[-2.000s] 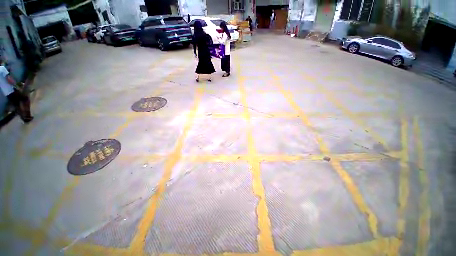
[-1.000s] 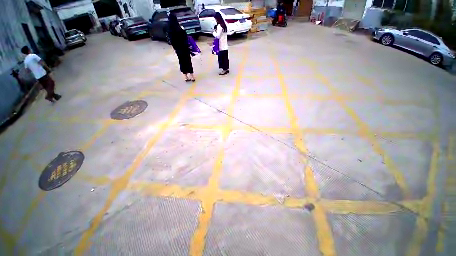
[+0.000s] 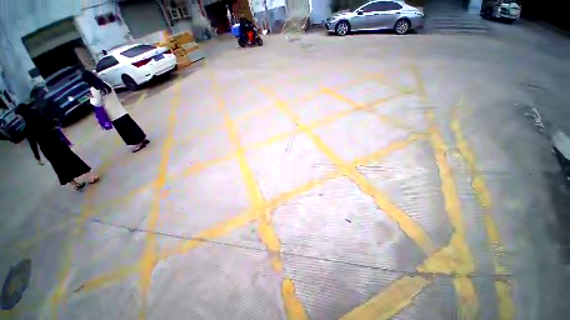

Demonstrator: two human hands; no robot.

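Observation:
Neither of my hands is in the picture. Nearest in front of me is the concrete yard floor [image 3: 212, 275], marked with crossing yellow lines [image 3: 253, 187]. A thin dark line, a crack or joint, runs across the floor from the left to the lower right. A manhole cover [image 3: 15, 284] lies at the lower left edge.
Two people [image 3: 53, 144] [image 3: 115, 115] are on the left, one with a purple bag. A white car [image 3: 134, 64], a dark car [image 3: 65, 94] and stacked tan boards or boxes [image 3: 181, 49] stand behind. A rider on a scooter [image 3: 249, 34] and a silver car [image 3: 375, 17] are at the back.
The view has turned right and tilted. The two people and cars now show further left and larger. The person by the left wall has left the picture. The scooter rider shows further left.

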